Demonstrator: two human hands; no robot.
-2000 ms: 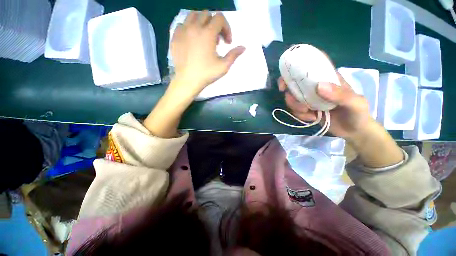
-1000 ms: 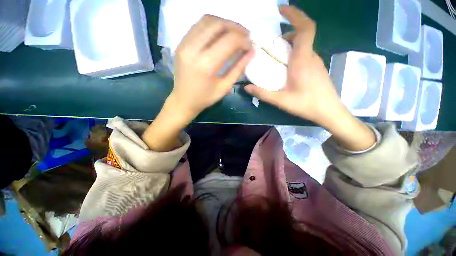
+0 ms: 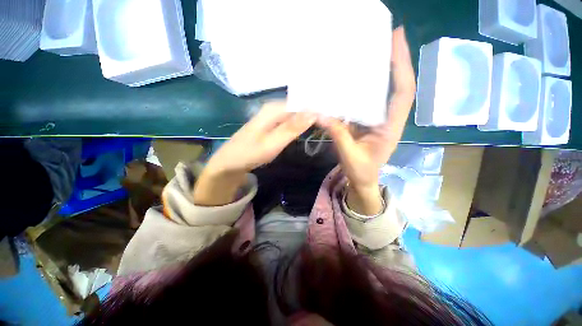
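Note:
A bright white wrapping sheet [image 3: 341, 70] is held at its lower and right edges by both hands, near the table's front edge. My left hand [image 3: 258, 137] is at its lower left with fingers on the bottom edge. My right hand [image 3: 376, 121] is around its lower right corner, fingers up along the right side. A thin white cord [image 3: 314, 143] loops below the sheet between the hands. The product body is hidden by the sheet. The sheet merges in glare with the white sheet pile [image 3: 249, 44] behind it.
White trays with oval recesses stand on the green table [image 3: 127, 118], stacked at left [image 3: 137, 38] and several at right [image 3: 454, 83]. A ribbed tray stack [image 3: 18, 28] is at far left. Below the edge are clear plastic [image 3: 418, 191] and an open brown carton [image 3: 504, 191].
The product was bare in my right hand, then between both hands. Now a white sheet covers that place and only the cord shows. Both hands have moved lower, toward the table edge.

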